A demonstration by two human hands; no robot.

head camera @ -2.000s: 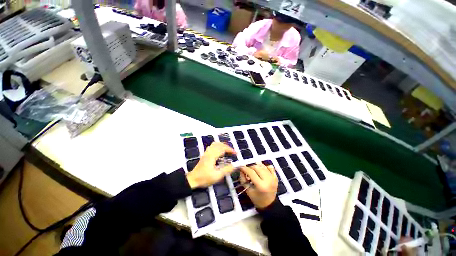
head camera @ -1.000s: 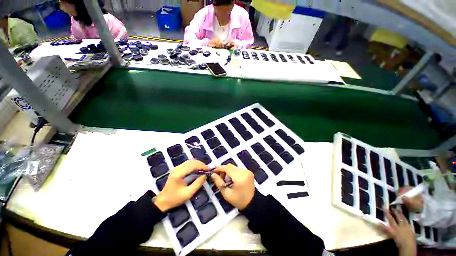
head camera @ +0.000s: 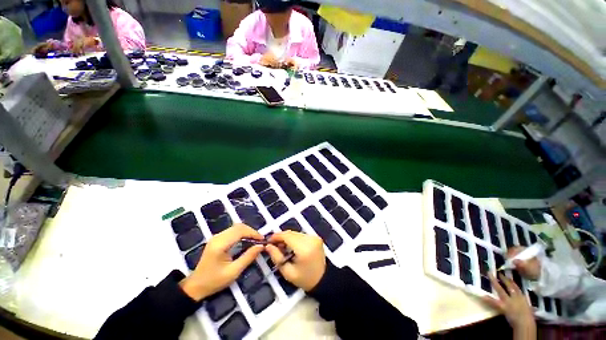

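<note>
My left hand (head camera: 222,260) and my right hand (head camera: 300,257) meet fingertip to fingertip over the white parts tray (head camera: 290,309). Between them they hold a small dark part (head camera: 258,242), too small to make out clearly. Thin dark prongs, probably tweezers (head camera: 282,261), stick out of my right hand. The tray lies tilted on the bench and holds two long rows of black rounded-square housings (head camera: 234,325). My hands hide some of the middle slots.
Two black strips (head camera: 381,263) lie right of the tray. A neighbour's tray (head camera: 432,265) is at the right, with another person's hands and a white tool over it. A green conveyor (head camera: 219,143) runs behind. A bag of small parts (head camera: 23,229) is at the left. People in pink sit opposite.
The view has turned and shifted, so the bench appears differently placed. My hands stay together over the tray with the small part between them. The neighbour's hands remain at their tray.
</note>
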